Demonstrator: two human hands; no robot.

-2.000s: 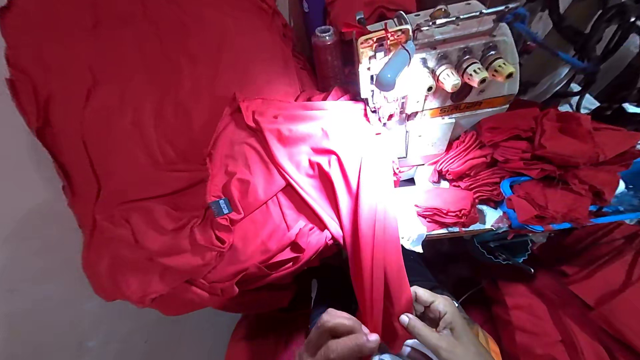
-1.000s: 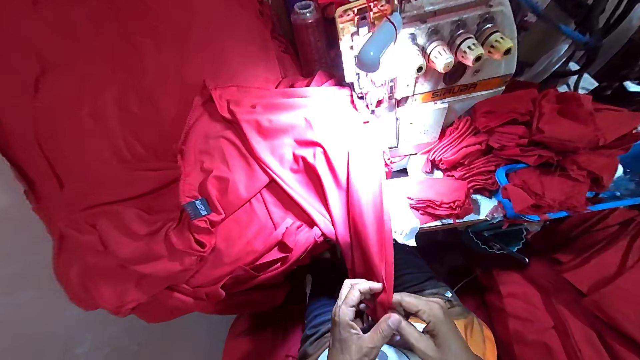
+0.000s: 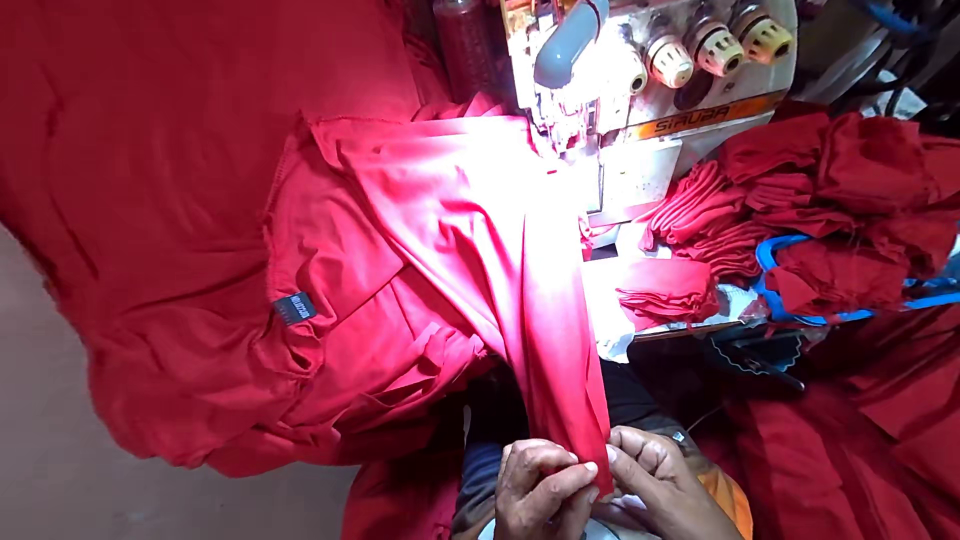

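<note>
A red fabric garment [image 3: 465, 225] lies across the front of a Siruba sewing machine [image 3: 697, 120], its upper part under the bright lamp light near the needle area. One narrow end of it hangs down toward my lap. My left hand [image 3: 544, 487] pinches that end from the left, fingertips at its edge. On the other side, my right hand [image 3: 656, 476] grips the same end between thumb and fingers. A dark label [image 3: 295, 308] with writing is sewn to the garment's neckline at the left.
Large red fabric [image 3: 187, 150] covers the left side. Folded red pieces [image 3: 667, 289] sit right of the machine's needle area, with more red pieces [image 3: 870, 165] around a blue plastic basket [image 3: 769, 259]. A thread cone [image 3: 465, 45] stands at the back. Red cloth [image 3: 862, 442] hangs at lower right.
My left hand, lower down two seconds ago, has come up to the fabric end beside my right hand. The view has shifted closer to the machine.
</note>
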